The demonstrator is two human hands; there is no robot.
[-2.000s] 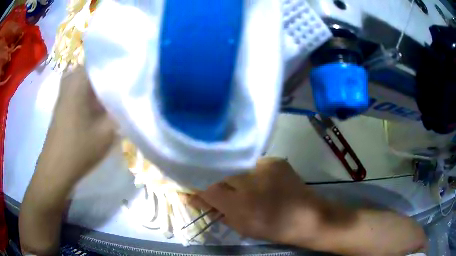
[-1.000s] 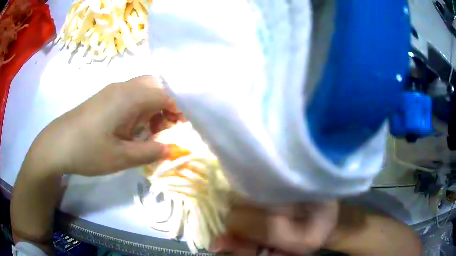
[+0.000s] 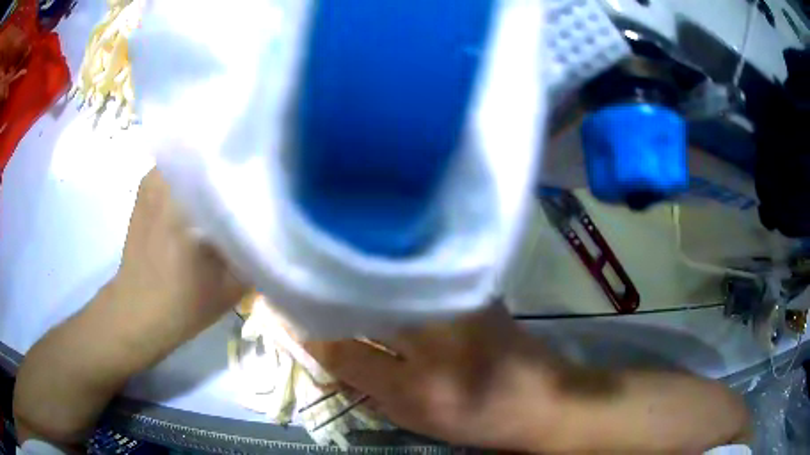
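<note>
A cream fringed piece (image 3: 275, 378) lies on the white table near its front edge, its strands spread towards me. My left hand (image 3: 182, 262) is at its upper left; its fingertips are hidden behind the white cloth cover (image 3: 524, 169), so its grip cannot be seen. My right hand (image 3: 426, 378) is at the right of the piece, blurred and partly covered by the cloth. It holds tweezers (image 3: 333, 407), whose thin metal prongs stick out over the strands. The needle area is hidden.
Dark red thread snips (image 3: 604, 267) lie right of my right hand, below a blue knob (image 3: 635, 153). A cream fringed pile (image 3: 108, 67) and red plastic bag (image 3: 44, 80) are at rear left. A grey ruler strip (image 3: 213, 434) edges the table. The cloth with a blue part blocks the centre.
Against one second ago, the cloth has shifted left in view and the snips show again. My left fingers, seen at the piece's orange part then, are now hidden. The tweezer prongs show again.
</note>
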